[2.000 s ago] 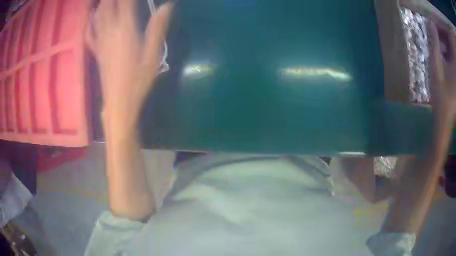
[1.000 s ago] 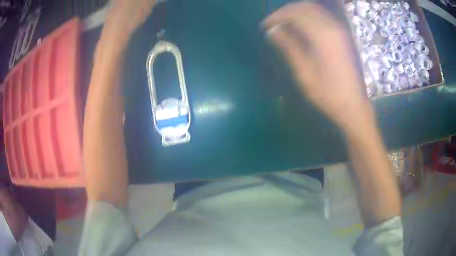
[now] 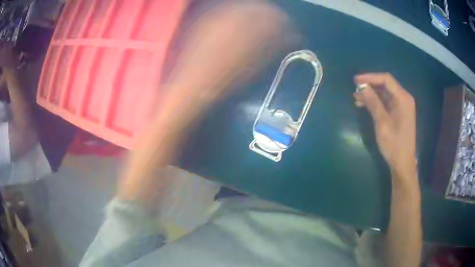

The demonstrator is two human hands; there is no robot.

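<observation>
A loop housing with a blue band across its rounded end lies on the dark-green bench top, its open loop pointing away and to the right. My right hand, right of the housing and not touching it, pinches a small white part between finger and thumb. My left hand is strongly blurred beyond the housing's loop, with the forearm crossing the bench from the lower left. Its fingers cannot be made out, nor whether it holds anything.
A salmon-red ribbed tray stands at left. An open brown box of small white parts is at right, cut by the edge. A pale strip runs along the far side, with another housing beyond. A person's arm shows far left.
The view has turned, so the tray, housing and box appear shifted. The housing came into view after the first frame. My right hand, blurred before, now shows clearly with the small white part.
</observation>
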